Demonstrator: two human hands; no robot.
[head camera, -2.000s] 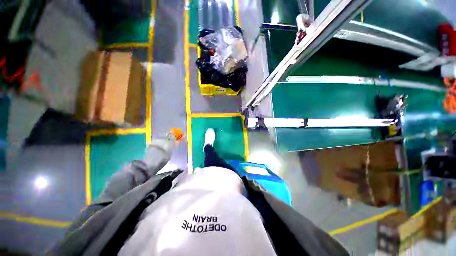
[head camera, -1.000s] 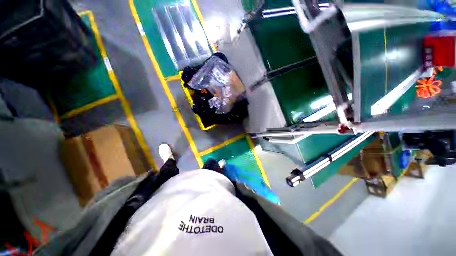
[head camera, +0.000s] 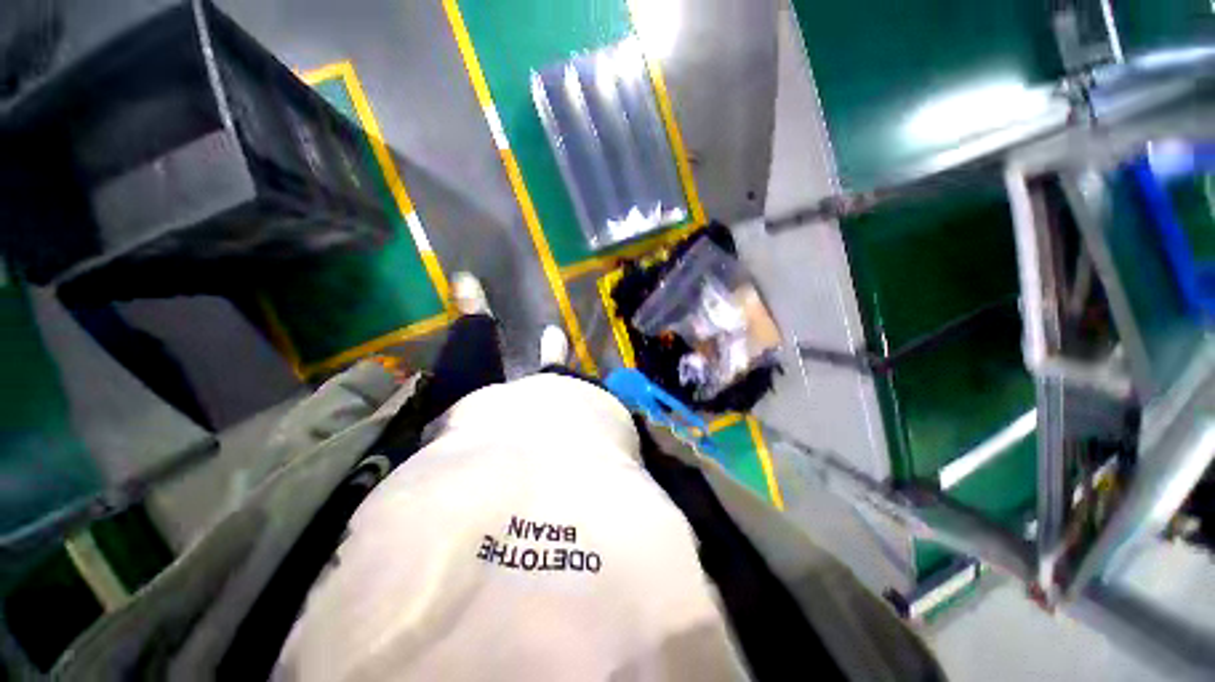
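Note:
A bright blue object, probably the plastic stool (head camera: 653, 400), shows in part beside my right hip, partly covered by my clothing. My left hand (head camera: 389, 362) is a small blurred patch with orange fingertips at the end of the grey sleeve, left of my legs. Whether it holds anything cannot be told. My right hand is not visible; my jacket covers that side.
A bin with black lining and clear plastic bags (head camera: 713, 320) stands ahead, just right of my feet. Beyond it lies a ribbed silvery sheet or stack (head camera: 610, 147). A large dark box (head camera: 173, 187) is at left. A green-topped bench (head camera: 933, 253) with metal frames runs along the right.
I have moved forward along the floor. The cardboard box at left has left the view, the dark box is nearer, and the lined bin is closer to my right side. My left hand shows again.

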